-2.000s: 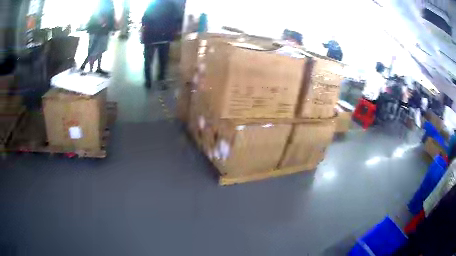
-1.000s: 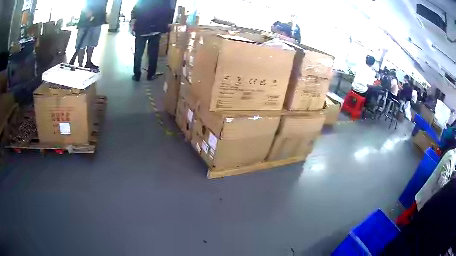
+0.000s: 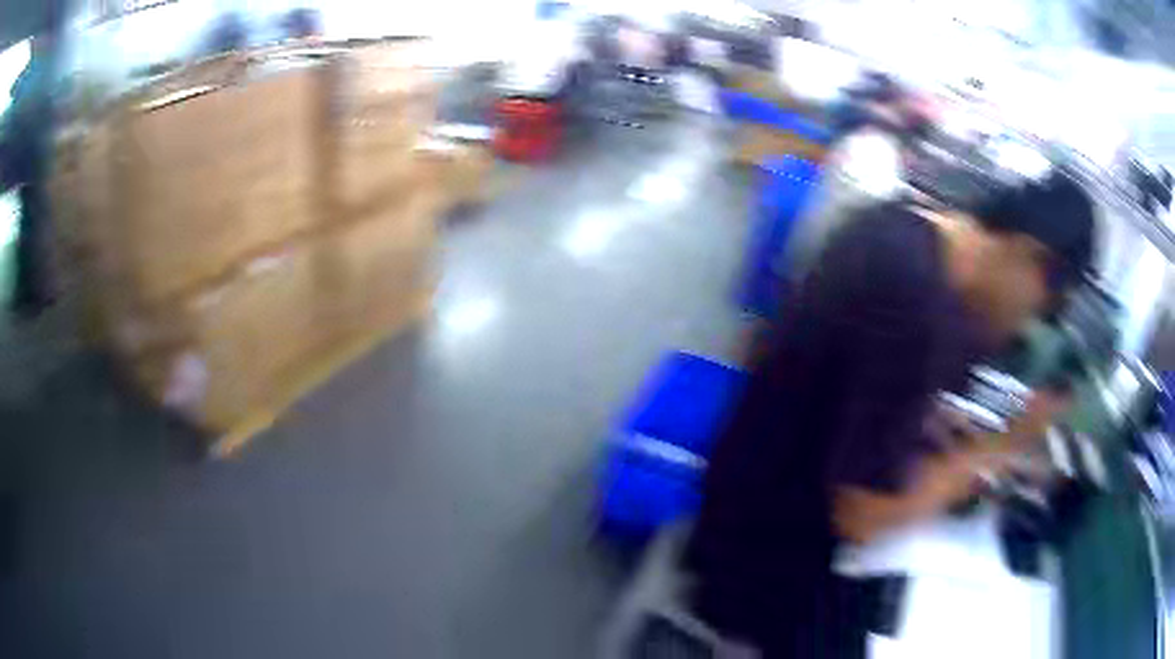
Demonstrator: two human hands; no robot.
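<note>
Neither of my hands is in view. The picture is badly blurred. Nearest in front of me on the right, a person in a dark top (image 3: 825,386) leans over a bench covered with white paper (image 3: 979,592). The person's forearms reach over the bench among small dark and pale items (image 3: 1031,515) that are too blurred to tell. A green strip (image 3: 1106,579) runs along the bench's right side.
Large cartons (image 3: 219,193) stand stacked on a pallet (image 3: 322,373) at the left. Blue crates (image 3: 670,425) stand on the floor beside the person, with another blue crate (image 3: 780,232) farther back. A red stool (image 3: 528,129) and blurred people are in the background.
The view has swung to the right. The cartons have shifted to the left of the picture, and the person at the bench has come fully into view. The small carton at far left is out of view.
</note>
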